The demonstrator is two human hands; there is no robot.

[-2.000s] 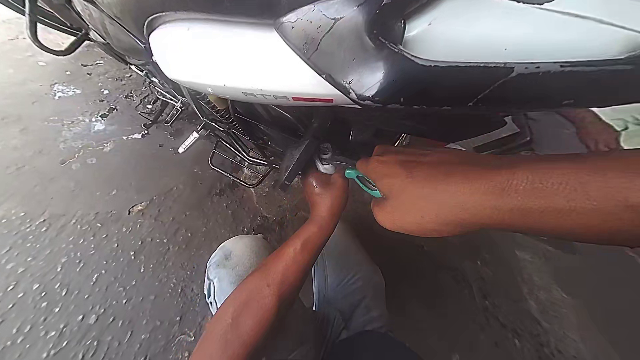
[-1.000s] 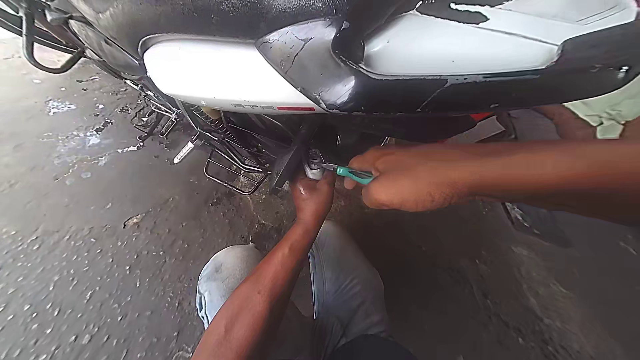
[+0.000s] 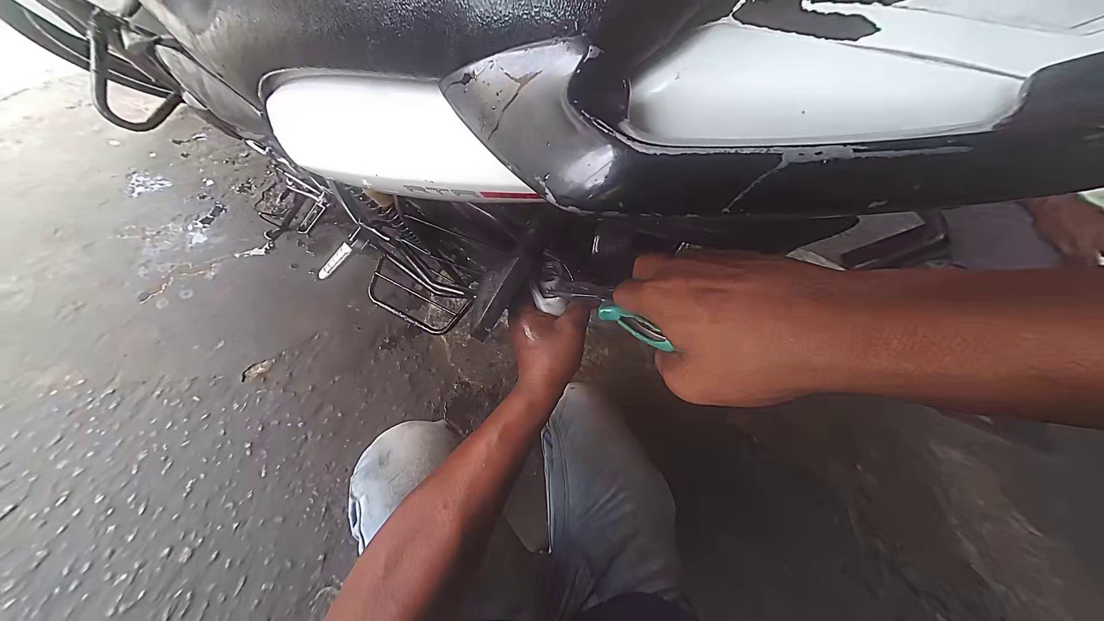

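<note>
My right hand (image 3: 733, 328) grips a pair of pliers (image 3: 636, 328) by its green handles. The jaws point left, at a grey metal part (image 3: 549, 289) low on the motorcycle's side. My left hand (image 3: 548, 341) is wrapped around the lower end of that same part, with most of its fingers hidden. A dark, flat part (image 3: 504, 289) of the motorcycle slants down just left of my left hand. Above both hands runs the motorcycle's white and black side panel (image 3: 388, 138), with scratched, peeling paint.
The motorcycle's black wire frame step (image 3: 418, 297) and a footrest (image 3: 336, 260) stick out at the left. Wet, rough ground (image 3: 172, 466) lies around my bent knees in jeans (image 3: 604, 483). Part of another person's bare limb (image 3: 1065, 226) shows at the right edge.
The green handles look spread and turned differently from one second ago, when they pointed more nearly level. My left hand stays at the grey part.
</note>
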